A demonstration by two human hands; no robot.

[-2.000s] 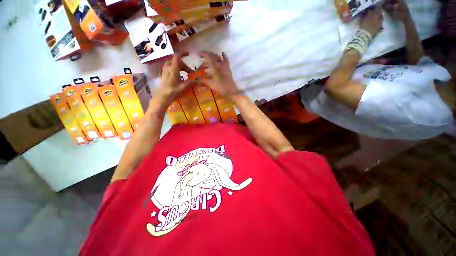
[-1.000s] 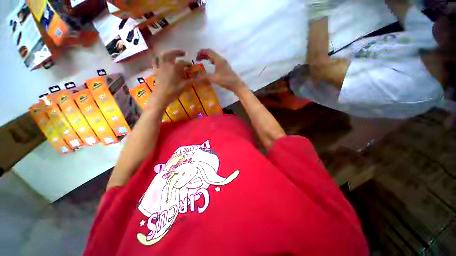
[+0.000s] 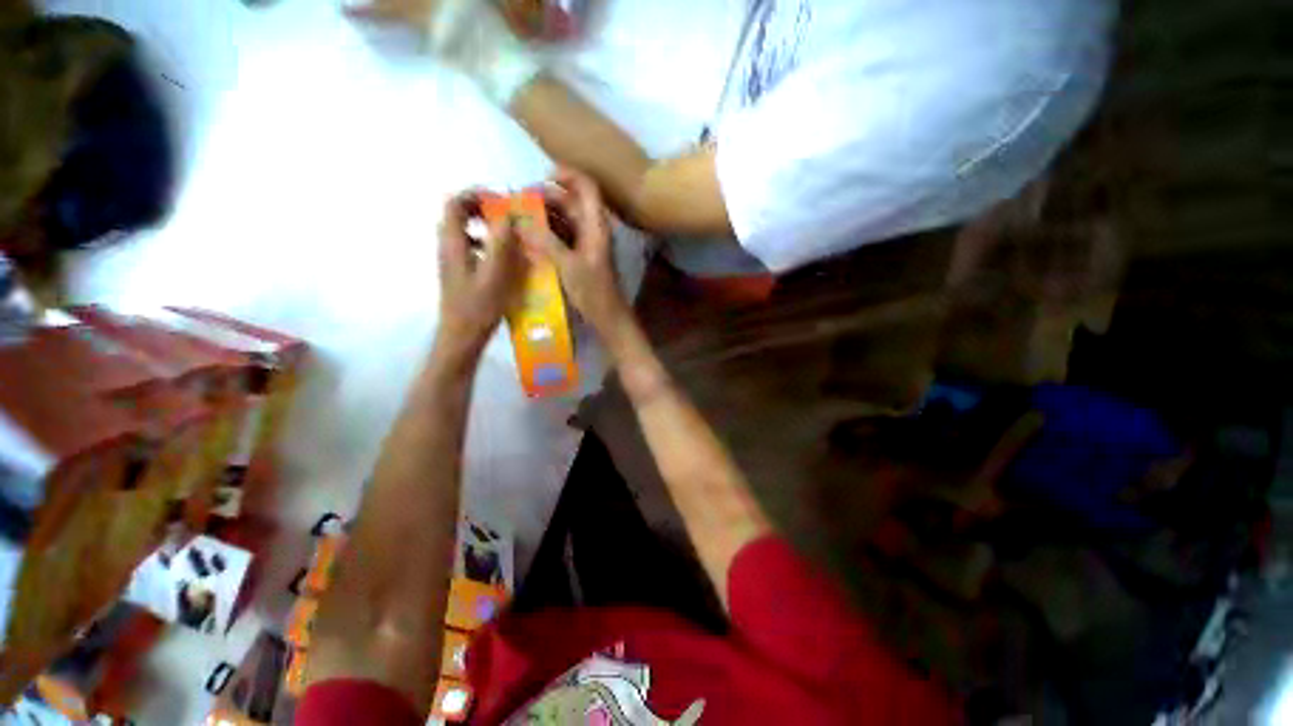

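Note:
An orange and yellow retail box [image 3: 543, 319] is between my two hands above the table's edge. Its upper end is at my fingers and its lower end points toward me. My left hand [image 3: 475, 274] holds its upper left side. My right hand [image 3: 579, 255] is on its upper right side, with the thumb near the front face. The fingers behind the box are hidden, and the picture is somewhat blurred.
More orange boxes [image 3: 474, 603] are at the lower left, partly behind my left forearm. A stack of boxes [image 3: 107, 426] is at the left. A coworker's arm [image 3: 603, 153] reaches across at the top. Another person's head [image 3: 85, 135] is at the upper left.
The view has swung right. My hands have left the row of orange boxes and now hold a single box. The coworker's arm now appears close beyond my hands.

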